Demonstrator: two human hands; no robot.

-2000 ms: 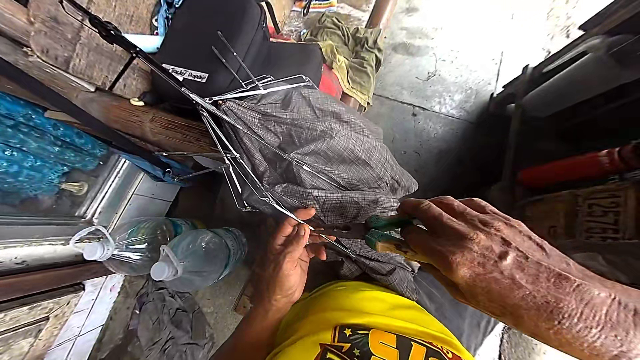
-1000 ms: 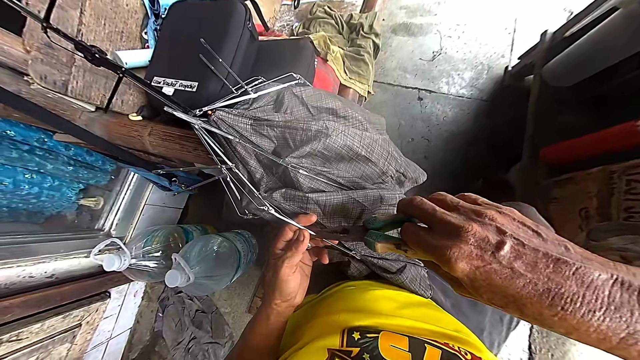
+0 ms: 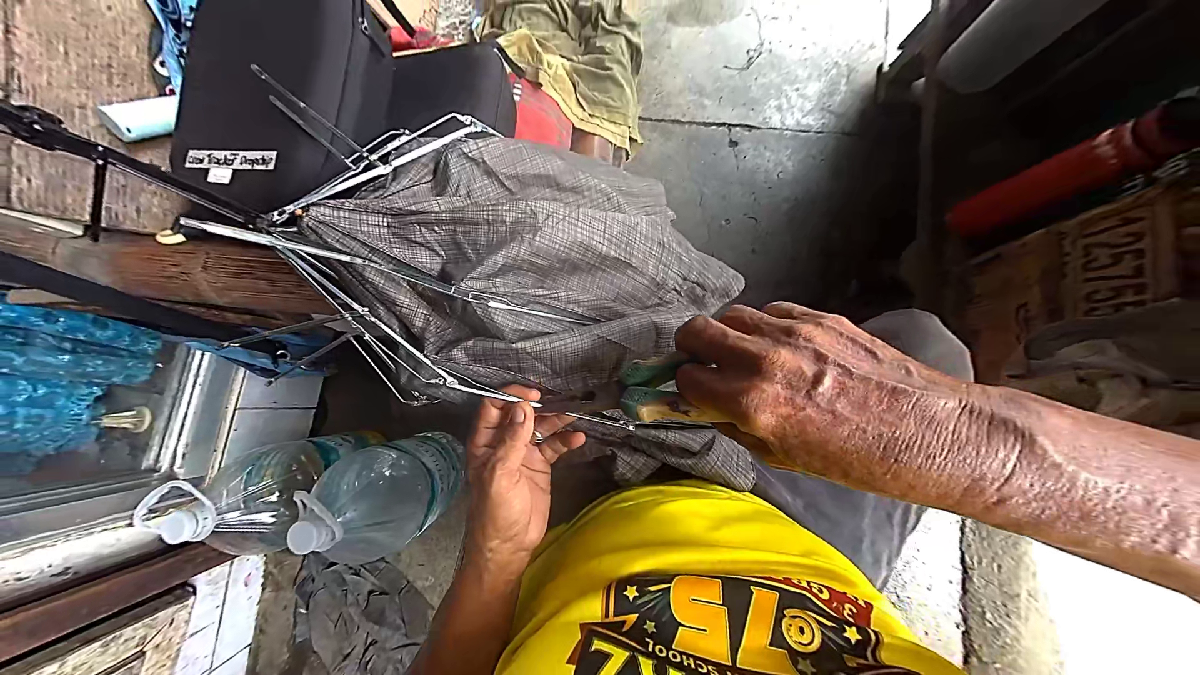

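Observation:
An umbrella with grey checked fabric and bare metal ribs lies across the middle, its dark shaft running to the upper left. My left hand pinches one rib between thumb and fingertips, below the fabric. Pliers with green and yellow handles are gripped in my right hand. Their dark jaws point left and meet the same rib just right of my left fingertips; the exact bite is too dark to tell.
Two large clear plastic bottles stand at the lower left, beside crumpled dark cloth. A black case rests on wooden boards at the upper left. Green cloth hangs near the top. Along the right are a red cylinder and a cardboard box.
Both hands keep nearly the same hold on the rib and the pliers. Nothing else has plainly changed.

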